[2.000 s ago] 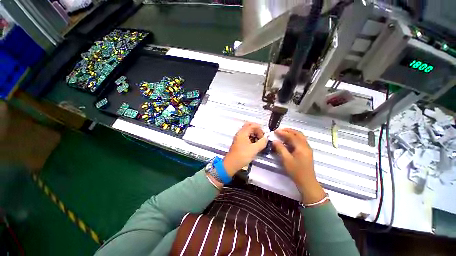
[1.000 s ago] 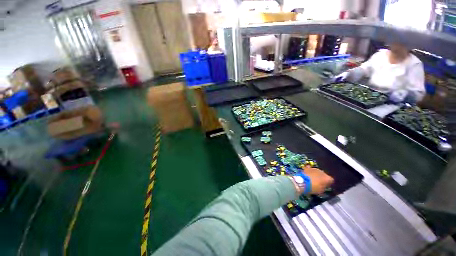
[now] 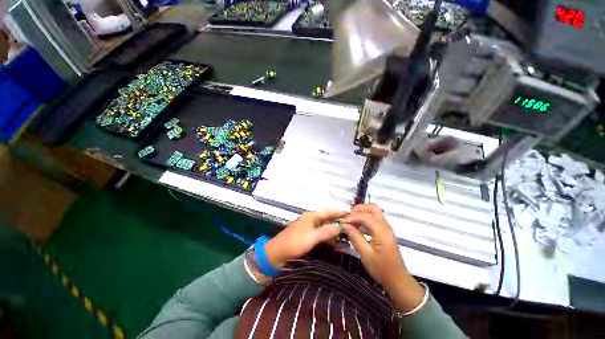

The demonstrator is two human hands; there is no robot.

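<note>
My left hand [image 3: 302,236], with a blue band at the wrist, and my right hand [image 3: 373,242] meet at the front edge of the grooved base. They pinch a small circuit board [image 3: 342,227] between their fingertips. Only a little green and yellow of it shows; the fingers hide the rest, and I cannot tell whether a white part is with it. The dark rod of the machine head [image 3: 366,179] ends just above and behind the fingertips.
A black tray [image 3: 275,119] with loose boards lies left of the grooved base [image 3: 308,149], a fuller tray [image 3: 149,96] farther left. White plastic parts [image 3: 554,195] are piled at right beside black cables [image 3: 502,232]. A metal cone [image 3: 361,43] and digital counter [image 3: 531,104] hang above.
The view has swung back from the left to the machine. My left hand has left the board tray and now meets my right hand at a small board below the rod.
</note>
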